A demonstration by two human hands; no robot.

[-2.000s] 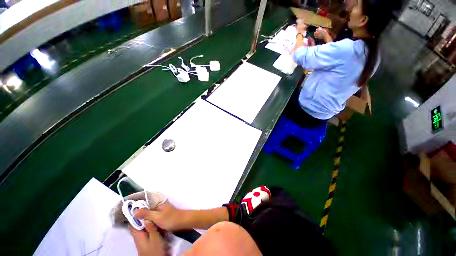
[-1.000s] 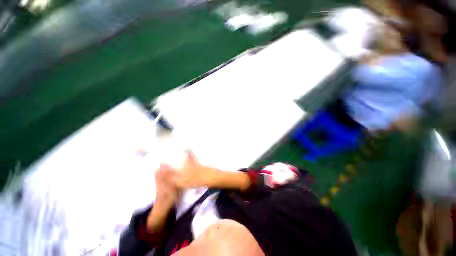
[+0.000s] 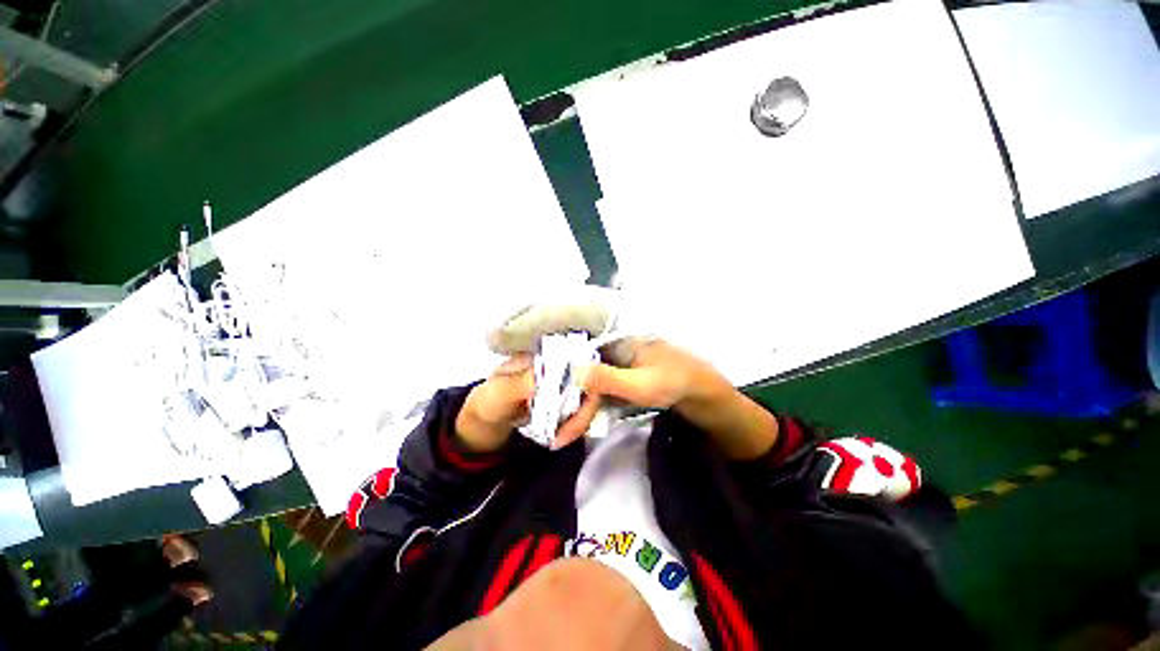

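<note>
A white power adapter (image 3: 556, 379) with its cord is held between my two hands in front of my chest. My left hand (image 3: 499, 397) grips its left side. My right hand (image 3: 646, 376) grips its right side with the thumb on top. A beige-grey cleaning cloth (image 3: 553, 321) is bunched just beyond the adapter, touching it; which fingers hold the cloth is hard to tell. A tangled pile of white adapters and cords (image 3: 242, 369) lies on the white sheets at the left.
A round metal dish (image 3: 779, 107) stands on the right-hand white sheet (image 3: 814, 242). The green conveyor belt (image 3: 344, 115) runs beyond the bench. A blue stool (image 3: 1037, 363) stands at the right. Part of a person's hands (image 3: 185, 570) shows at the lower left.
The view has swung left and down, so the adapter pile and my chest now show. The seated person in light blue has left the view. My hands stay together on the white unit.
</note>
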